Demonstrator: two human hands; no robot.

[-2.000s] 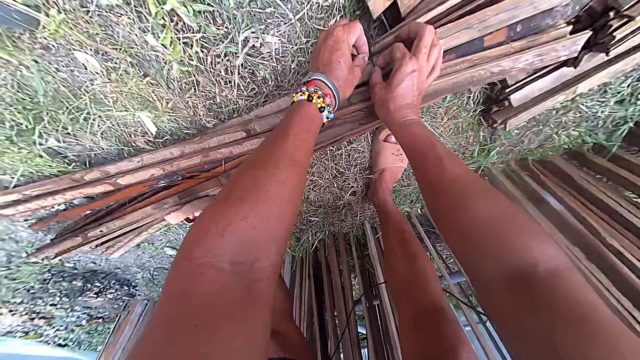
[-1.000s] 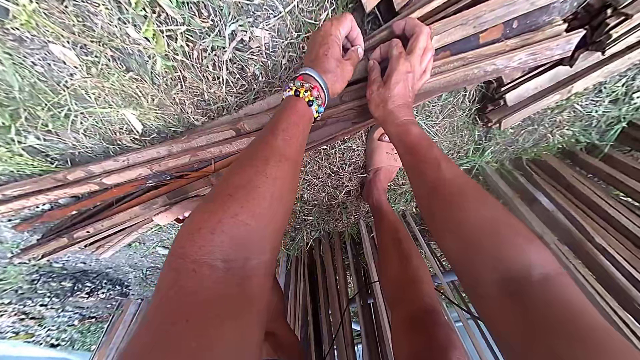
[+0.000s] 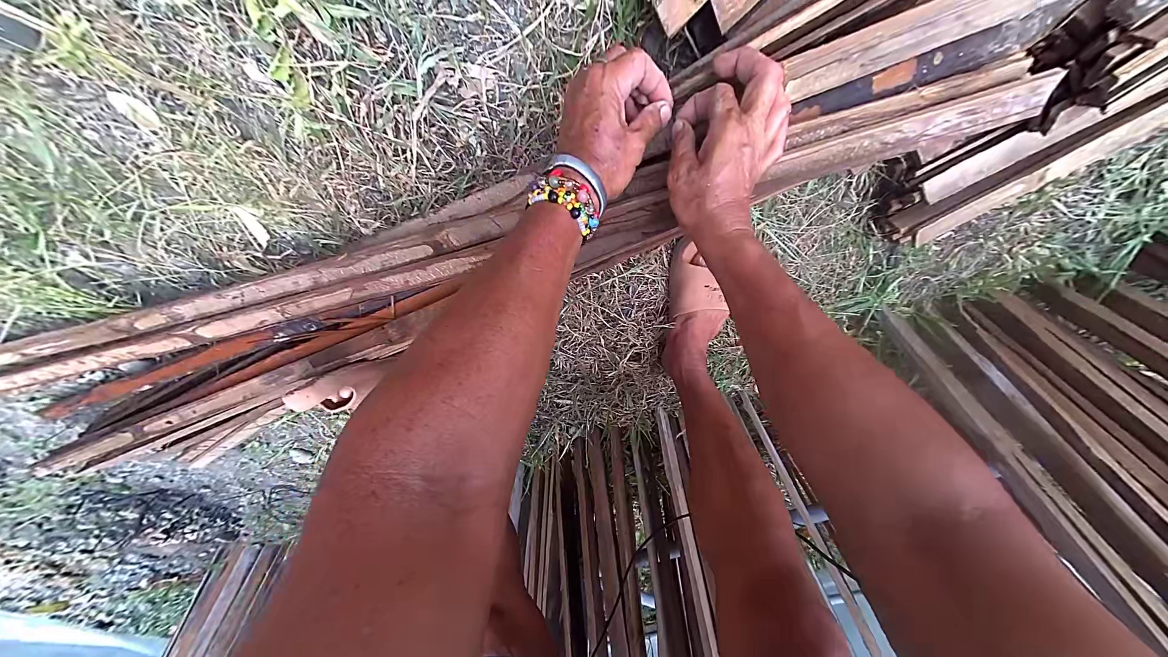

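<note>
A long bundle of wooden strips (image 3: 356,274) runs slantwise across the ground, from lower left to upper right. My left hand (image 3: 616,119), with a metal bangle (image 3: 577,173) and colourful beaded bracelets (image 3: 568,208) at its wrist, is curled over the bundle, thumb towards the other hand. Close beside it, my right hand (image 3: 730,137) rests on the same bundle with bent fingers. The fingertips of both hands nearly meet. Whatever lies between or under the fingers is too small or hidden to make out.
My sandalled foot (image 3: 698,283) stands just below the bundle. More bundled strips (image 3: 1031,169) lie at the upper right. Slatted wood (image 3: 1049,383) spreads at the right, and further slats (image 3: 611,538) with a thin dark cable (image 3: 630,575) are beneath my legs. Grass (image 3: 365,119) lies beyond the bundle.
Both hands stay at the same part of the bundle, close together. Only the fingers have shifted slightly.
</note>
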